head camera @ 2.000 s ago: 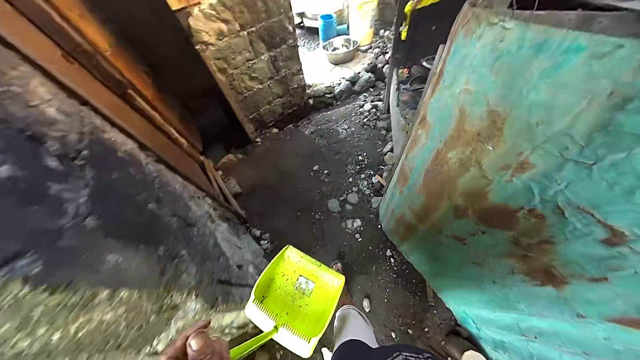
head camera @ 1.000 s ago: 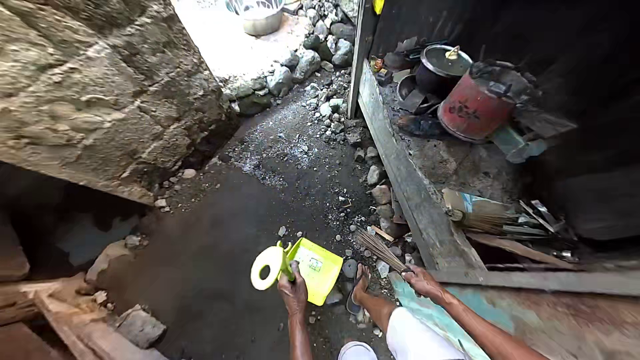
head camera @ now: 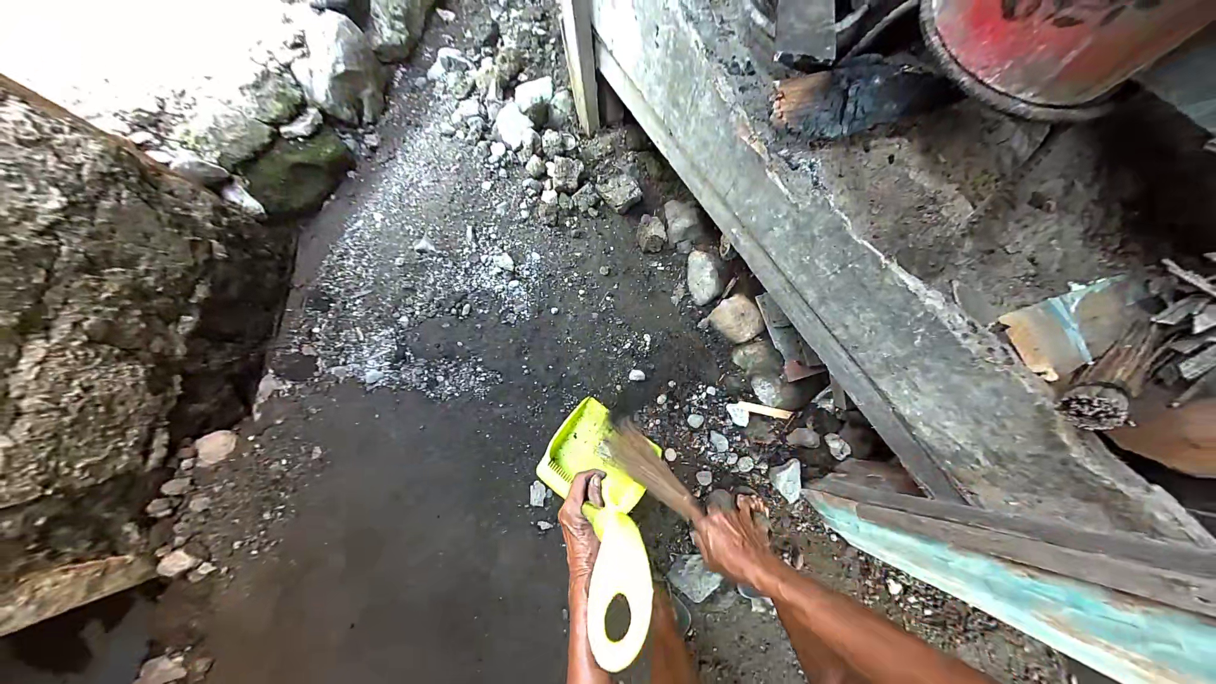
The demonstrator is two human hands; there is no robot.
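My left hand (head camera: 581, 518) is closed on a yellow-green plastic dustpan (head camera: 581, 445), near the base of its long handle, which has an oval hole and points back toward me. Some dark dirt lies in the pan. In my right hand (head camera: 733, 540) is a short bundle of thin stiff bristles, a hand broom (head camera: 655, 470), gripped at its near end. The blurred tips of the broom are over the right side of the pan. Both are low above the dark dirt ground (head camera: 427, 513). Part of a foot shows behind my right hand.
On the right, a weathered plank (head camera: 807, 275) edges a raised dirt hearth with a red container (head camera: 1054, 47), charred wood (head camera: 864, 95) and a stick bundle (head camera: 1111, 385). Loose stones (head camera: 736, 318) line its foot. A rough stone wall (head camera: 85, 323) stands at left.
The broom has moved left from beside the dustpan to over it. Two seconds ago the broom was not in view. The view has shifted closer to the ground.
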